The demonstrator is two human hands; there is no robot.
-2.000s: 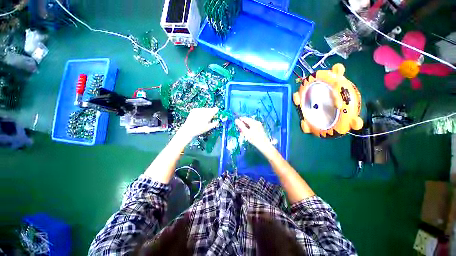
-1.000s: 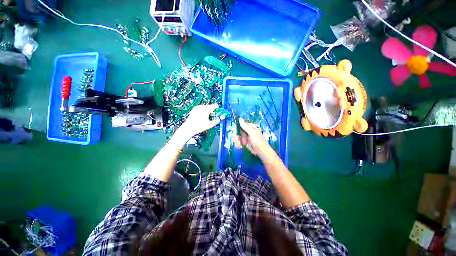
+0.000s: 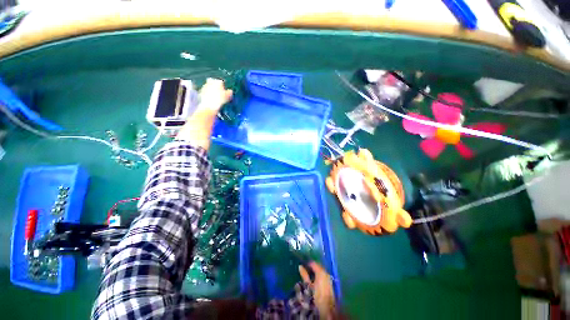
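My left hand (image 3: 214, 95) is stretched out at the far end of the larger blue tray (image 3: 281, 134), beside dark green panels (image 3: 234, 100) at its left end. Whether its fingers hold a panel cannot be told. My right hand (image 3: 320, 284) is low, at the lower right of the near blue bin (image 3: 245, 231). Something small and dark shows at its fingers, too blurred to name. Pale and green scraps (image 3: 284, 228) lie in the near bin. A heap of small green boards (image 3: 219, 219) lies left of it, partly hidden by my left sleeve.
White power supply (image 3: 172, 103) stands left of my left hand. At the left are a blue bin of small boards (image 3: 47, 228) and a black fixture (image 3: 81, 237) with a red handle. An orange animal-shaped fan (image 3: 384, 194), cables and a pink flower (image 3: 449, 132) are at the right.
My left hand has left the near bin and reached far forward to the panels. My right hand has moved down and back. The view has tilted up, showing the bench's far edge.
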